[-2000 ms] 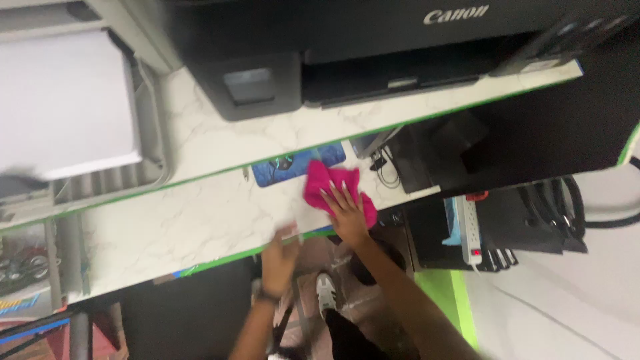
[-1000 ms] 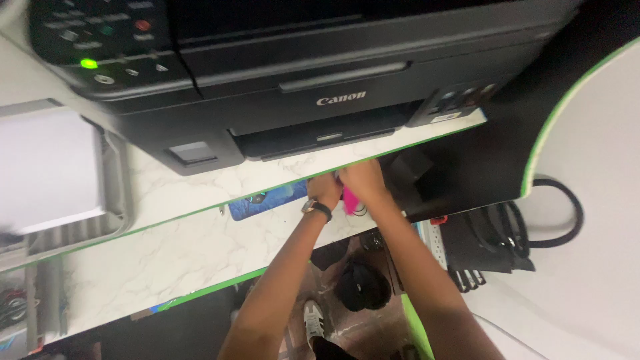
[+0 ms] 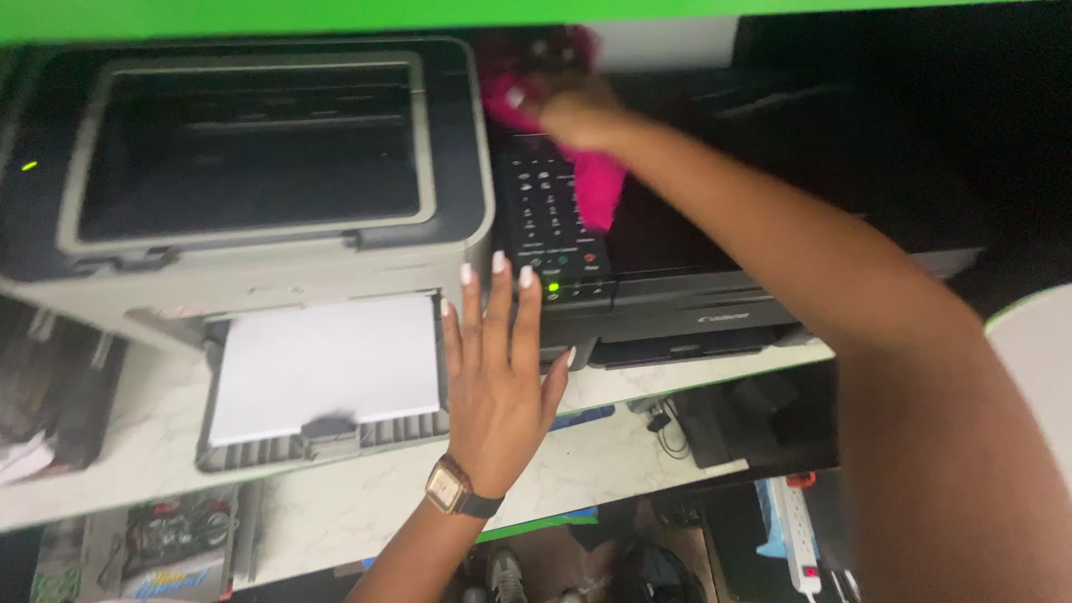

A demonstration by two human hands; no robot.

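Note:
My right hand (image 3: 578,109), blurred, grips a bright pink cloth (image 3: 599,188) over the top rear of a black Canon printer (image 3: 712,289). One end of the cloth hangs over the printer's button panel (image 3: 548,209); its far end is blurred in shadow. My left hand (image 3: 496,385), with a watch (image 3: 450,486) on the wrist, is spread with its fingers apart at the front corner of that printer. It holds nothing; whether it touches the printer is unclear. Left of it stands a grey and black printer (image 3: 276,167) with white paper (image 3: 327,368) in its front tray.
A green shelf edge (image 3: 536,17) crosses the top. On the lower marbled shelf (image 3: 578,469) are a blue item (image 3: 584,417), a cable (image 3: 670,431) and a black object (image 3: 737,419). A white power strip (image 3: 796,528) is at lower right, a bin of parts (image 3: 180,536) at lower left.
Both hands have left the lower shelf and moved up to the printers. The pink cloth is now over the black printer in my right hand. The view has shifted to show the printer tops.

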